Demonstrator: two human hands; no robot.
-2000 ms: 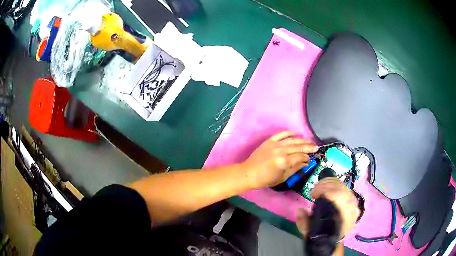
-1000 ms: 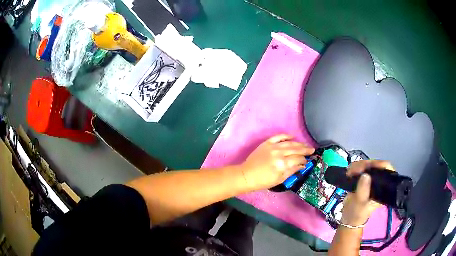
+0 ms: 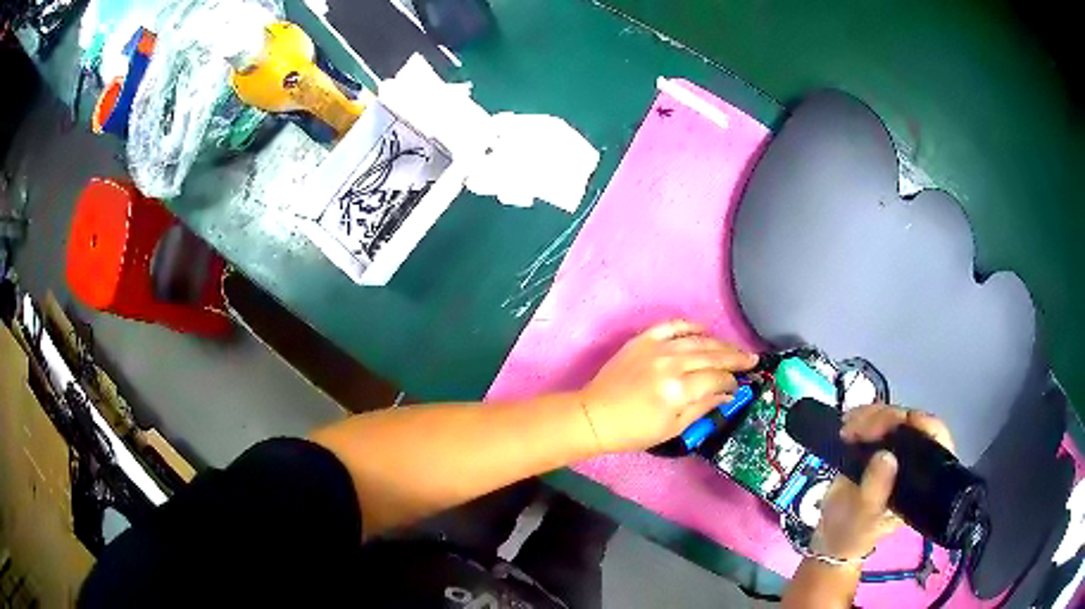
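My right hand is closed around a black corded electric screwdriver, held slanting over the opened control unit, its front end above the green circuit board. Its tip is hidden. My left hand rests on the unit's upper left edge, fingertips on the black housing. A blue battery cell shows beside the board, below my left fingers. A thin red wire crosses the board. A round speaker sits at the unit's lower end. The grey-black drum pad lies beside the unit.
The unit lies on a pink mat on the green bench. A white box with thin dark pieces stands left, near a yellow bottle and plastic bags. A red stool stands beyond the bench edge.
The screwdriver has gone from near upright over the board to slanting towards the lower right, my right hand moving right with it. My left hand has stayed on the unit.
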